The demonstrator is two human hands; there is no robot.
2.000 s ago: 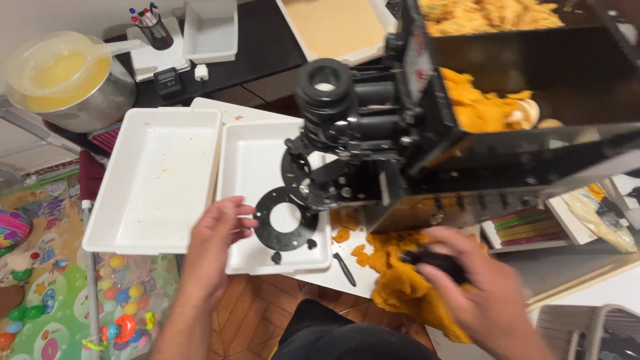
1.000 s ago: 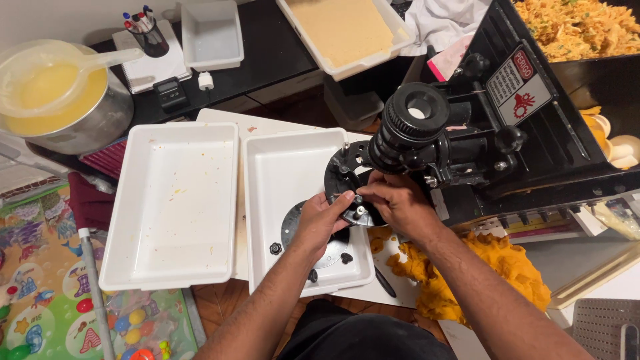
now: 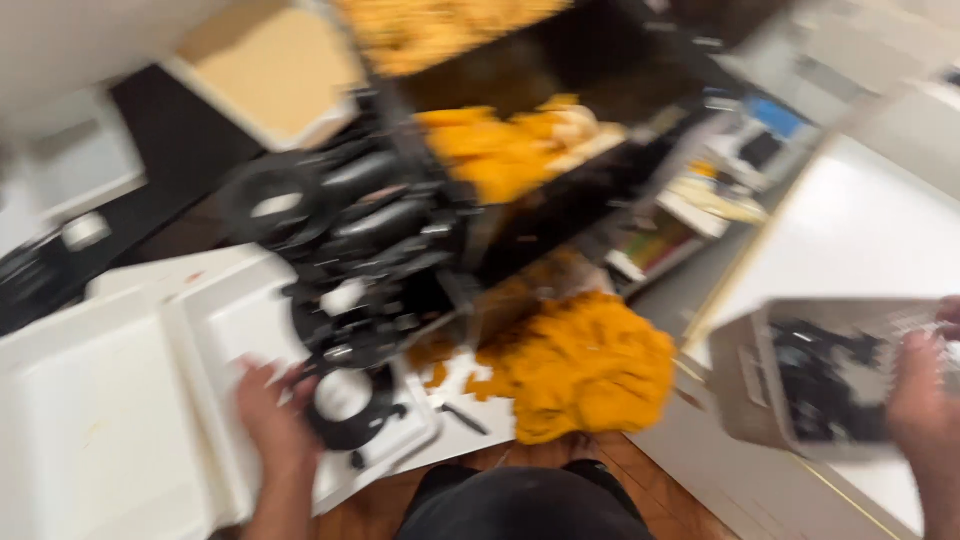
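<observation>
My left hand [image 3: 279,412] is at the left edge of a black ring-shaped plate [image 3: 360,431] over a white plastic tray [image 3: 247,322]; blur hides whether its fingers grip it. Above the plate stands the black forming head [image 3: 337,202] of a food machine, its hopper holding orange dough [image 3: 495,146]. Far to the right, my right hand [image 3: 919,375] is over the right side of a grey-brown plastic basket [image 3: 739,382] with black parts [image 3: 817,375] inside; its grip is unclear. A mound of orange dough [image 3: 585,367] lies between the hands.
Another white tray [image 3: 97,420] lies at the left. Near the dough is a small black-handled tool [image 3: 465,418]. The basket stands on a white worktop [image 3: 862,232] at the right. A tray of beige material [image 3: 270,71] sits behind the machine.
The view has swung to the right. My right hand has left the forming head and moved right to the basket; my left hand has moved from the head to the ring plate's left edge.
</observation>
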